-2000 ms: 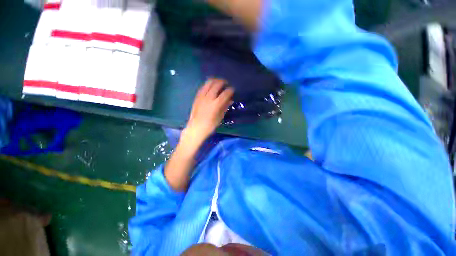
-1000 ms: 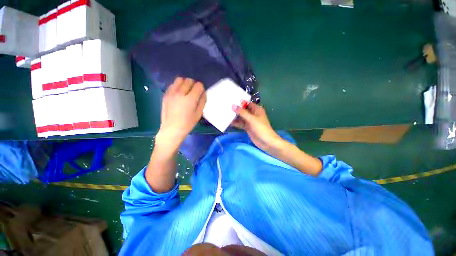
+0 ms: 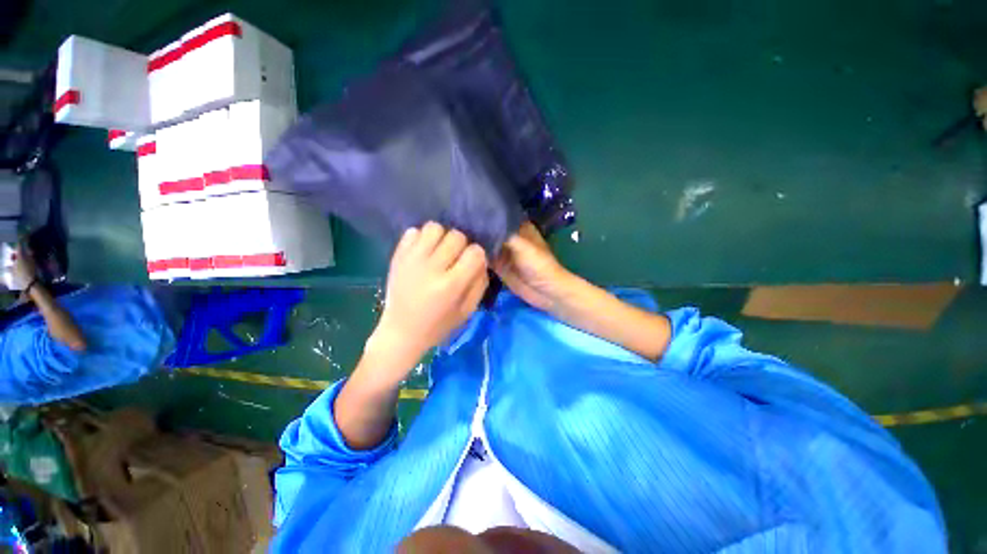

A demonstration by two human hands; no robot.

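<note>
A dark grey-purple poly mailer lies at an angle on the bench in front of me, with another dark bag under its right side showing a shiny black edge. My left hand pinches the near edge of the mailer with its fingertips. My right hand is at the mailer's near right corner, its fingers partly hidden by the plastic. No white box shows between my hands; whether one is inside the bag cannot be seen directly.
White boxes with red bands are stacked on the bench at left. A brown cardboard strip lies at the near bench edge, right. A blue stool, brown cartons and another person's blue sleeve are at left.
The white box held between my hands one second ago is out of sight. Both hands now are at the mailer's near edge, and the mailer spreads over where the box was.
</note>
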